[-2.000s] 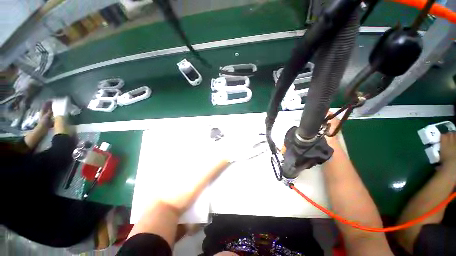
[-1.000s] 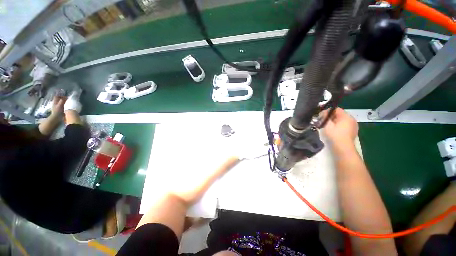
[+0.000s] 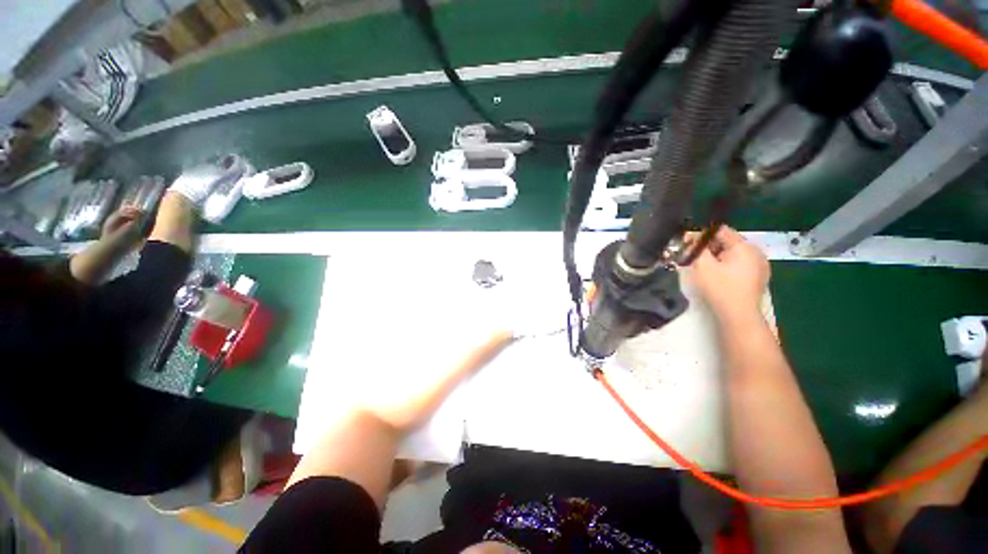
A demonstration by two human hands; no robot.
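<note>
The suspended power screwdriver [image 3: 628, 303] hangs over the pale mat [image 3: 379, 325], with its orange hose [image 3: 693, 467] curving away from the nose. My left hand [image 3: 533, 316], apparently in a white glove, is washed out against the mat left of the nose. A thin dark line shows beside it; any housing there cannot be made out. My bare right hand [image 3: 732, 271] is at the mat's back right, beside the tool, with bent fingers partly behind its hanging fittings. What it holds is hidden. A small dark grey part [image 3: 486, 273] lies near the mat's back edge.
White loop-shaped housings [image 3: 473, 195] lie on the green conveyor [image 3: 336, 206] behind a pale rail [image 3: 282, 242]. A neighbour's gloved hand [image 3: 200, 184] is at left, near a red bin [image 3: 233, 325]. A grey post [image 3: 910, 173] and another person's forearm [image 3: 932, 433] are at right.
My right hand shows more clearly beside the tool than two seconds ago. The tool sits slightly further left in view. The left neighbour's gloved hand has reached onto the conveyor. My left arm has barely moved.
</note>
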